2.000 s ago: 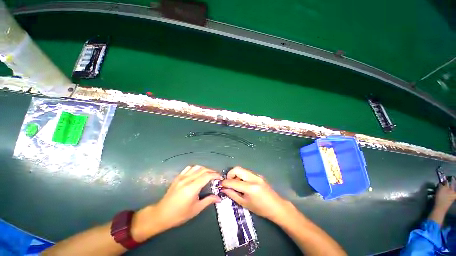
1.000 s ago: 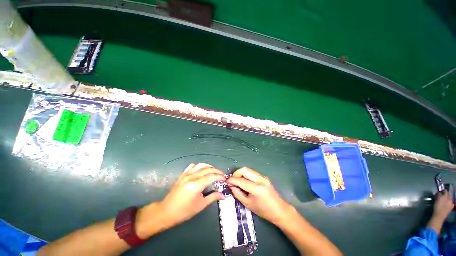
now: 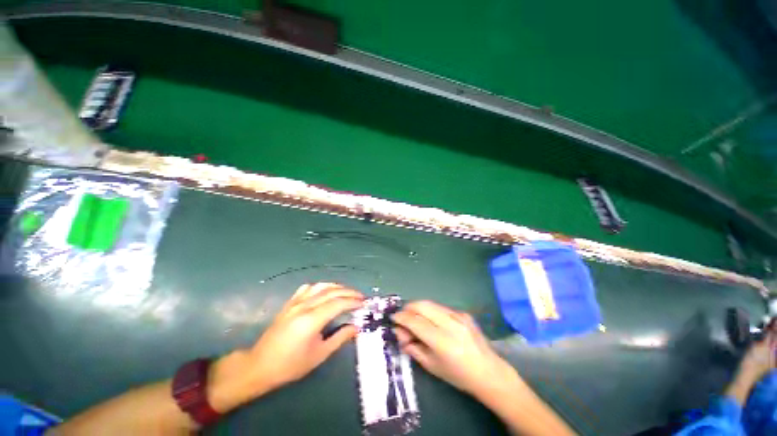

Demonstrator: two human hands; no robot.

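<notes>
An opened phone unit [image 3: 385,370], white and black inside, lies lengthwise on the dark-green bench in front of me. My left hand [image 3: 308,328] is at its upper left edge, with fingertips touching the top end and the thumb at the side. My right hand [image 3: 445,341] is at its upper right, with fingertips on the unit's edge. Whether the right fingertips hold a small part cannot be told. Thin black curved cables [image 3: 362,238] lie loose on the bench beyond my hands.
A blue parts bin [image 3: 558,294] stands to the right. A clear bag [image 3: 128,264] with green pieces [image 3: 96,222] lies left. Beyond the worn bench edge [image 3: 324,201], phones [image 3: 107,99] lie on the green belt. A wrapped post [image 3: 47,111] stands left. Another person's hand [image 3: 754,364] is far right.
My fingertips have moved apart at the unit's top end, uncovering more of it. The whole view has shifted, so bin, bag and belt phones appear further left.
</notes>
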